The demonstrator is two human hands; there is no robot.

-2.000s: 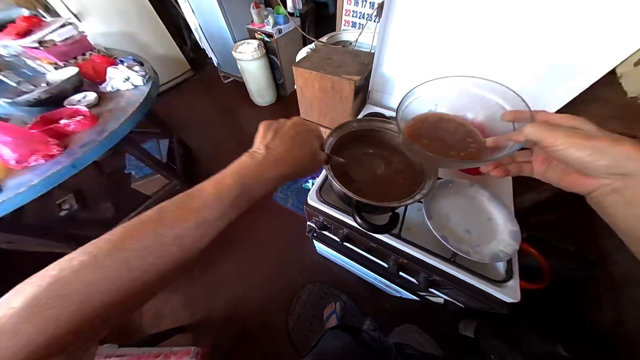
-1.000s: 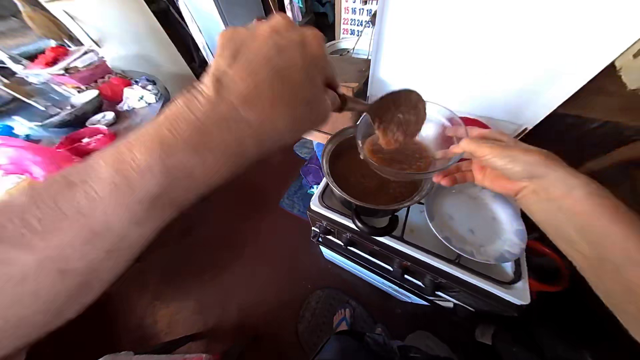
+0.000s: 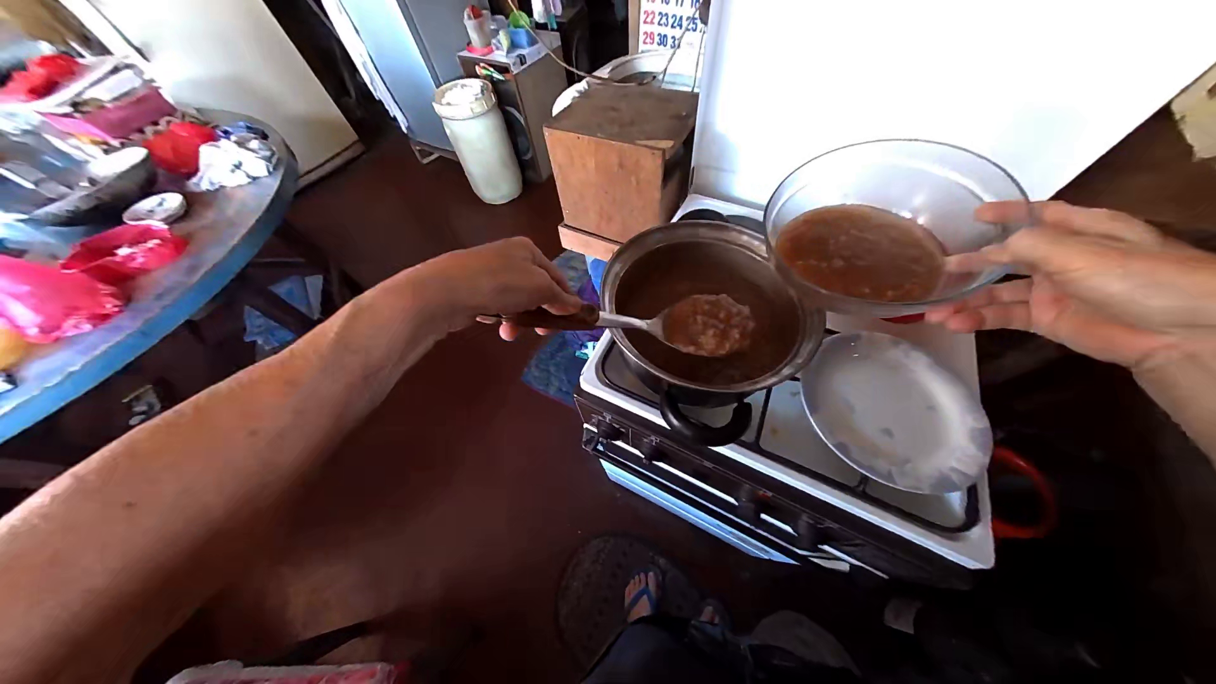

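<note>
My left hand (image 3: pixel 518 285) is closed on the wooden handle of a ladle (image 3: pixel 570 318). The ladle's bowl, heaped with brown, lumpy food, is over the inside of a metal pot (image 3: pixel 722 380) of brown stew or soup on the stove. To the right, my right hand (image 3: pixel 1064 275) holds a clear glass bowl (image 3: pixel 893 176) by its right side, tilted, with brown soupy food (image 3: pixel 860 252) pooled in it. The bowl's left edge overlaps the pot's rim from this view. A pale, round plate or lid (image 3: pixel 893 413) lies on the stove beside the pot.
The white gas stove (image 3: pixel 779 427) has a raised white cover behind it. A wooden box (image 3: pixel 617 161) and a lidded pale container (image 3: pixel 480 142) stand beyond. At left is a blue-edged round table (image 3: pixel 247 228) with bags and bowls. A red ring-shaped thing (image 3: pixel 1021 494) is right of the stove.
The left hand and ladle have come down from above the glass bowl to the pot. A second ago the ladle was tipped at the bowl. The glass bowl has moved right.
</note>
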